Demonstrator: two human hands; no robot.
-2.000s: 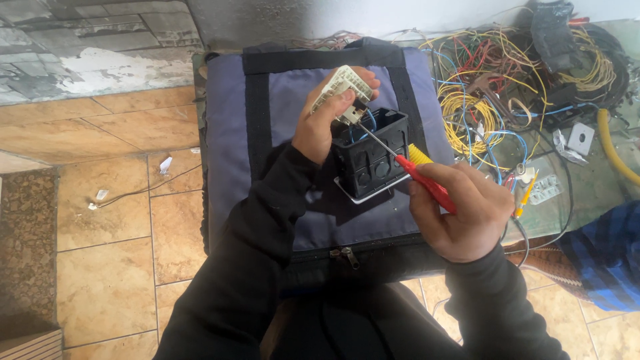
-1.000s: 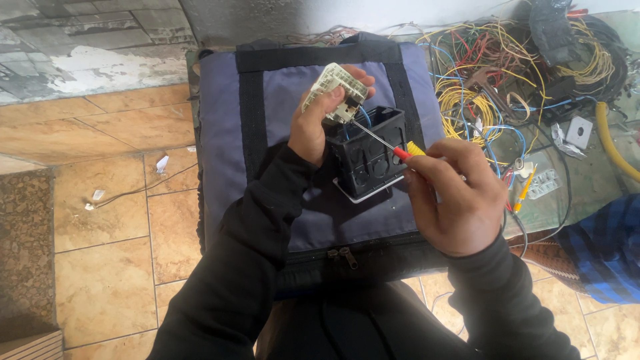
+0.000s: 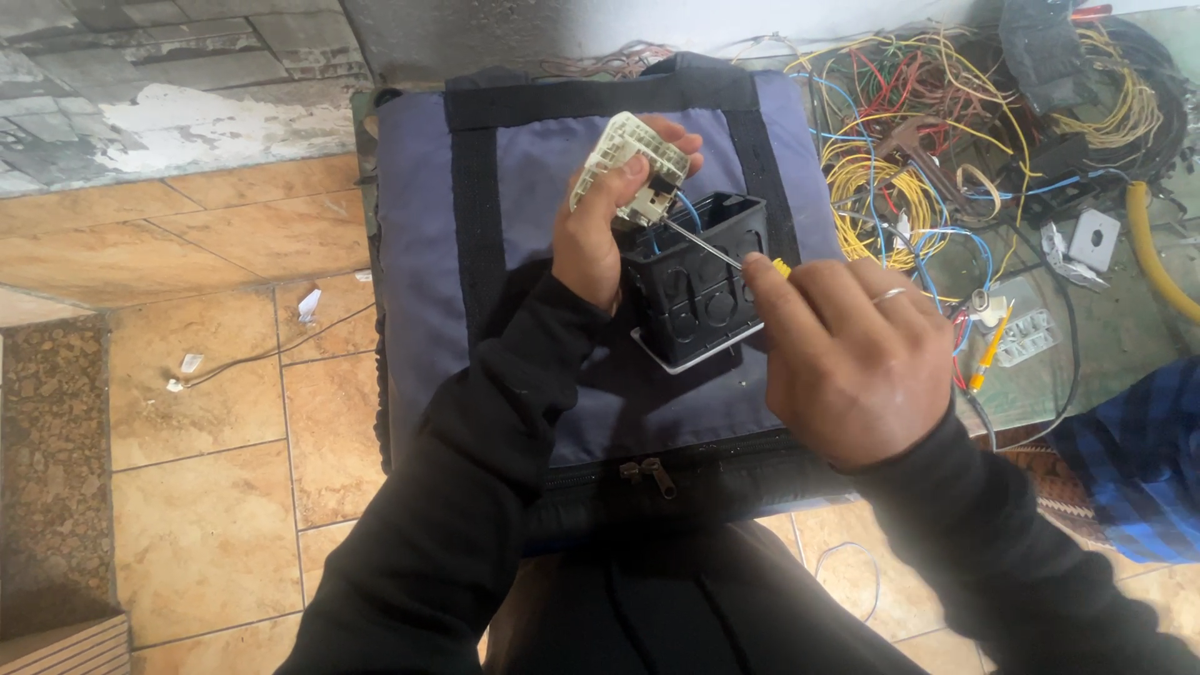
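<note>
My left hand grips a cream plastic electrical faceplate, its ribbed back showing, with a small black module fitted in it. Blue wires run from the module into a black plastic electrical junction box, which rests below on a padded blue-grey bag with a pale rim under it. In my right hand is a screwdriver, mostly hidden by the fingers. Its metal shaft slants up to the left, over the box's edge, and its tip is at the module's lower edge. Whether it sits in a screw, I cannot tell.
Tangled coloured wires lie at the right, beside a white cover plate, a yellow-handled tester or small screwdriver, a clear terminal strip and a yellow corrugated conduit. The blue-grey bag has a zipper along its near edge.
My right hand has shifted its hold on the screwdriver, and its fingers now cover the red handle that showed earlier. My left hand still holds the faceplate above the box.
</note>
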